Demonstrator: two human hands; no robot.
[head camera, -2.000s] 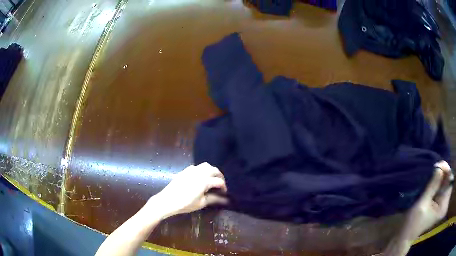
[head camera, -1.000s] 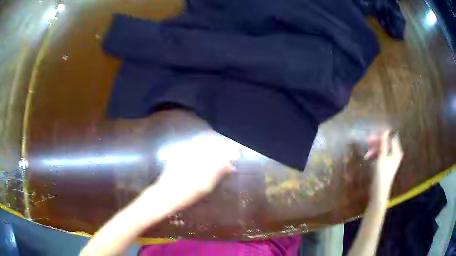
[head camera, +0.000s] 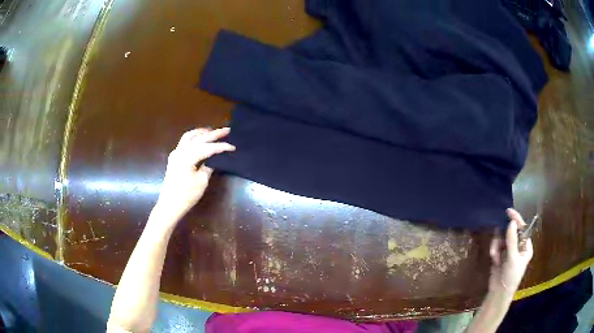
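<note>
A dark navy garment lies spread on the glossy brown table. One sleeve lies across it and points left. The garment's long straight edge faces me. My left hand is at the left end of this edge, with its fingertips at the cloth. Whether it pinches the cloth is hard to tell. My right hand pinches the right corner of the edge between its fingertips. Small metal snips stick out from my right hand.
Another dark garment lies at the upper right. The table's yellow edging curves in front of me. A yellowish joint line crosses the table at left. Dark cloth shows below the edge at lower right.
The garment was bunched in a heap, then swung round; it now lies flatter with its straight edge towards me. Both hands were off the cloth one second ago and are now at its two lower corners.
</note>
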